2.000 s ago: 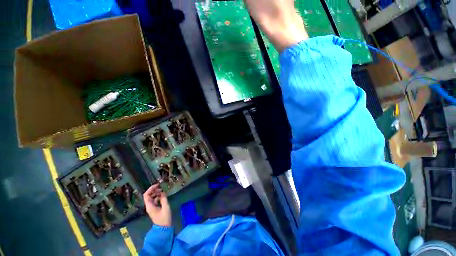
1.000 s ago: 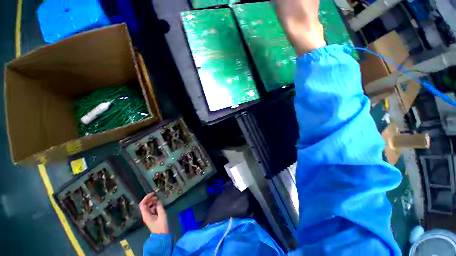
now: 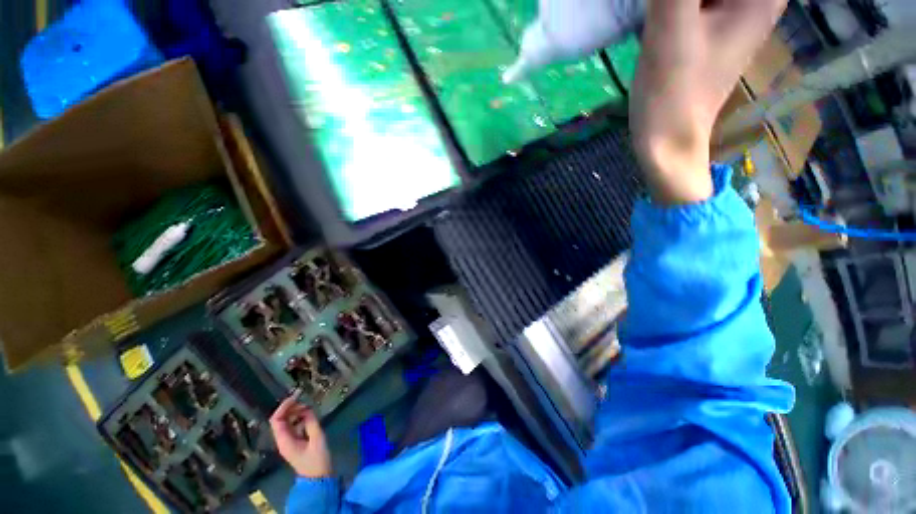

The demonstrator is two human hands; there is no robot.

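My right hand [image 3: 688, 85] is raised at the top right, shut on a white bottle [image 3: 583, 38] whose narrow tip points left and down over a green board panel [image 3: 482, 95]. Another green panel [image 3: 367, 120], with strong glare, lies to its left on a black tray [image 3: 352, 233]. The bottle and hand are slightly blurred and reach near the top edge. My left hand [image 3: 299, 438] is low at the centre left with curled fingers, beside the near corner of a pallet [image 3: 313, 326]. It holds nothing that I can see.
A second pallet [image 3: 191, 432] stands low at the left. An open cardboard box [image 3: 60, 201] holds green strips and a white tube [image 3: 161, 247]. A ribbed black rack [image 3: 542, 226] lies below the panels. A blue hose [image 3: 864, 232] hangs at the right above a round white fan [image 3: 880, 467].
The view has shifted, so the panels and box sit further left. My right hand has moved right and down in the picture, and the white bottle in it now shows. My left hand stays low.
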